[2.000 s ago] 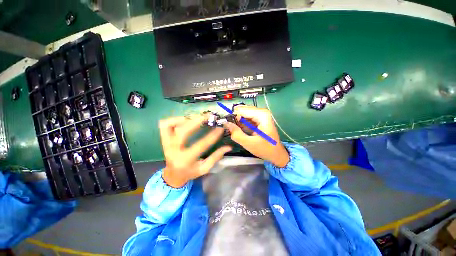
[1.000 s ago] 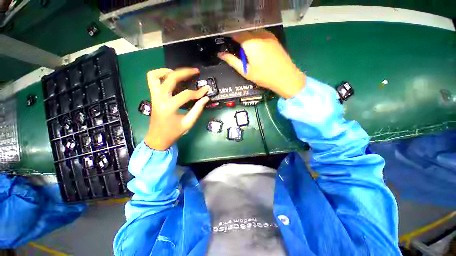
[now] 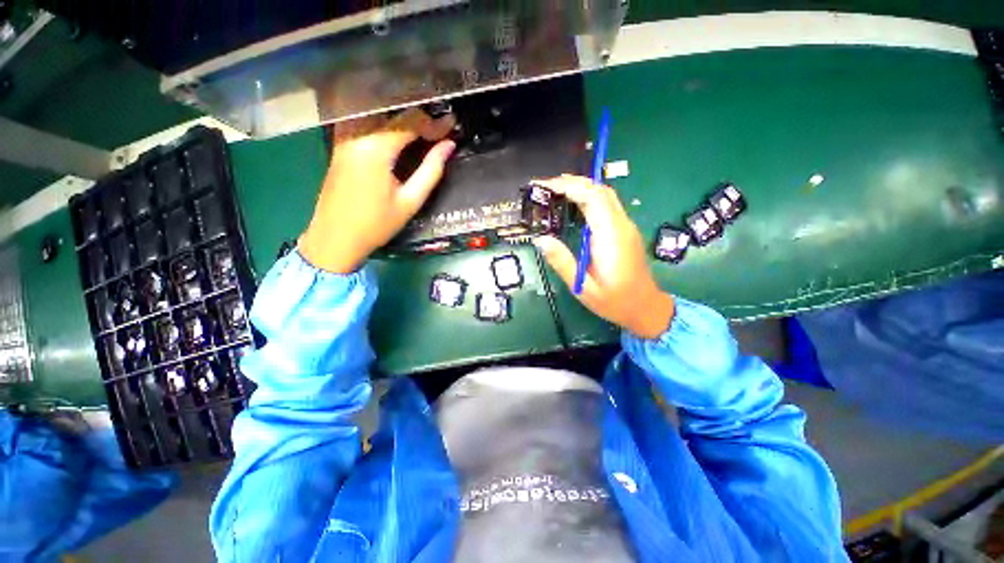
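My right hand (image 3: 606, 247) grips a small black square unit (image 3: 541, 209) between thumb and fingers, over the right front of the black test box (image 3: 484, 181). The slim blue tool (image 3: 587, 220) is also in this hand, sticking out past the fingers. My left hand (image 3: 369, 187) is over the box's left side, its fingertips partly behind the clear panel. A small dark unit (image 3: 438, 109) shows at these fingertips; whether they grip it is unclear. Three pale-faced square pieces (image 3: 447, 290) lie on the green bench in front of the box.
The black grid tray (image 3: 165, 297) stands at left, partly filled with units. Three units (image 3: 702, 225) lie in a slanted row at right. The clear panel (image 3: 385, 83) overhangs the back of the box. A white sticker (image 3: 617, 168) is right of the box.
My right hand has come back from the box top to its front right, now with a unit. My left hand has moved up toward the back of the box. The camera view has shifted.
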